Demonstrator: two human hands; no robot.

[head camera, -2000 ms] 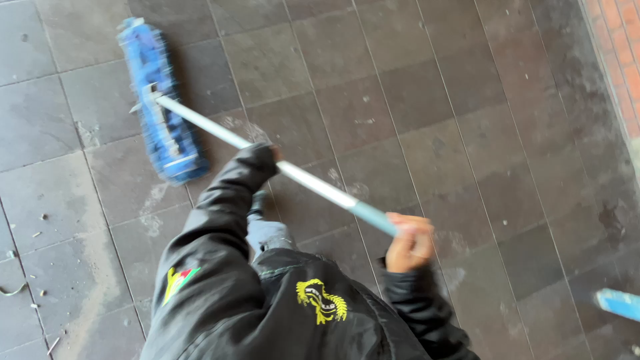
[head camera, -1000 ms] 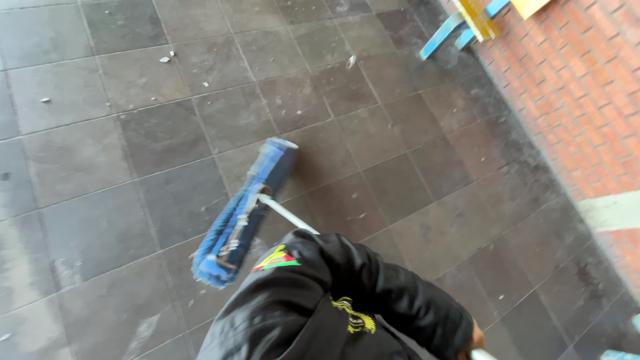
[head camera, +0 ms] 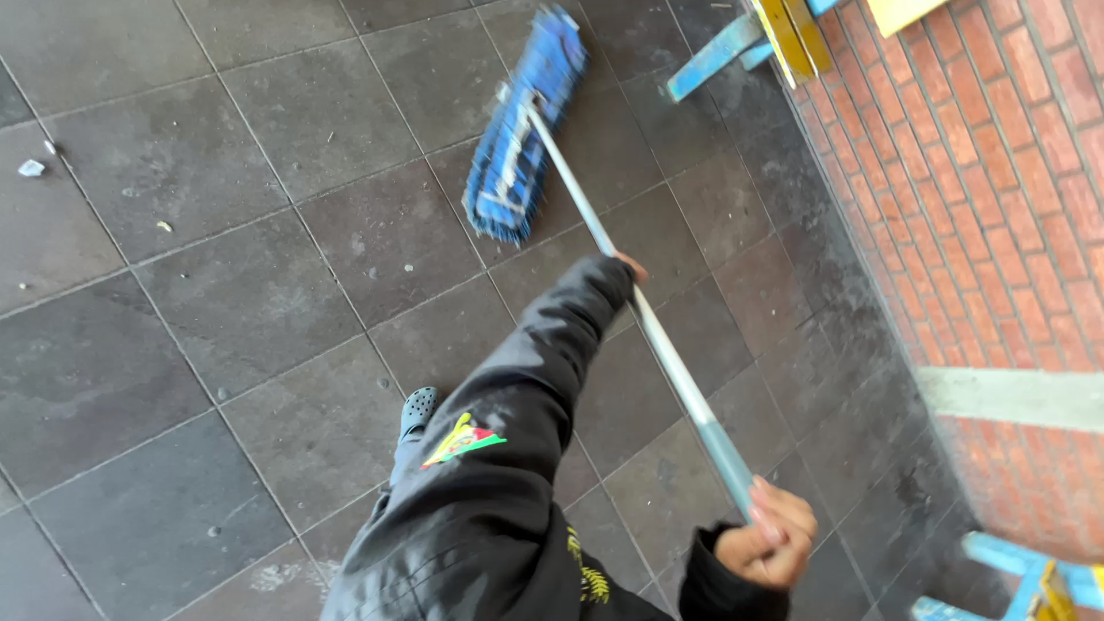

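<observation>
A wide dust mop with a blue fringed head [head camera: 526, 129] lies on the dark tiled floor at the top centre, its light metal pole [head camera: 668, 349] running down to the right. My left hand [head camera: 631, 267], mostly hidden by its black sleeve, is closed around the middle of the pole. At the lower right, my right hand [head camera: 772, 535] grips the grey upper end of that pole. Motion blurs the mop head a little.
A red brick wall [head camera: 992, 172] borders the floor on the right. Blue and yellow furniture legs [head camera: 720, 56] stand at the top right, more [head camera: 1009, 561] at the bottom right. Small litter [head camera: 32, 168] lies at the left. A grey perforated clog [head camera: 420, 410] shows beside my sleeve.
The mop head has moved away from me across the floor since one second ago. My right hand and most of the pole, largely hidden then, are in sight. The view has shifted.
</observation>
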